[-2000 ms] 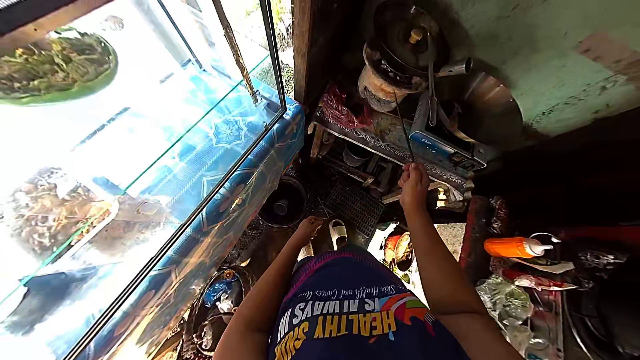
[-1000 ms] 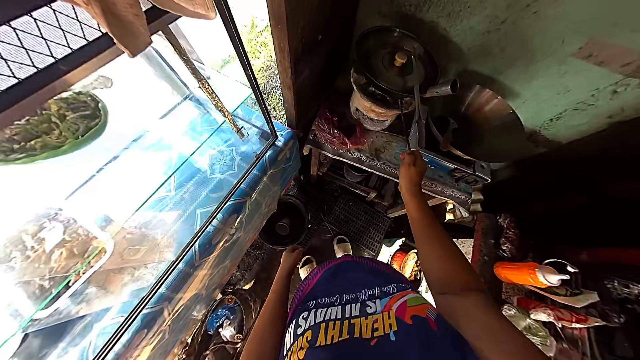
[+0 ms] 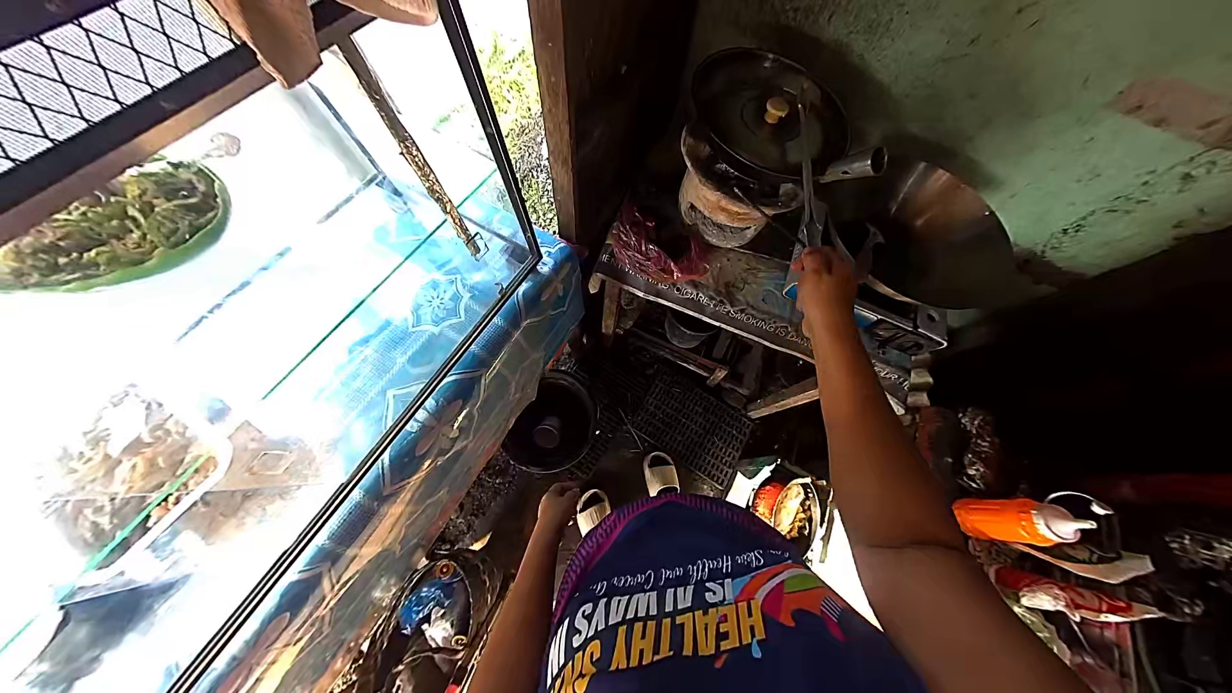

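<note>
My right hand (image 3: 826,279) is closed around the lower end of a long metal utensil (image 3: 811,217), which looks like tongs. Its far end reaches over the dark lid (image 3: 741,111) with a light knob, on a pan with a tubular handle (image 3: 855,165). That pan sits on a round clay-like stove (image 3: 717,207). Beside it, a large metal wok (image 3: 948,231) leans toward the wall, above a blue and silver gas stove (image 3: 900,327). My left hand (image 3: 558,505) hangs low near my slippers, fingers partly curled; whether it holds something small is unclear.
A glass display case (image 3: 385,433) on a blue patterned cloth stands at left, with a green-rimmed dish of food (image 3: 207,226) inside. Crumpled red plastic (image 3: 654,245) lies on the stove bench. A black round pan (image 3: 549,423) is on the floor. An orange squeeze bottle (image 3: 1006,521) lies at right.
My right hand has moved up toward the stove and now grips the metal utensil; two seconds ago it was lower, by a thin stick. My left hand has stayed low.
</note>
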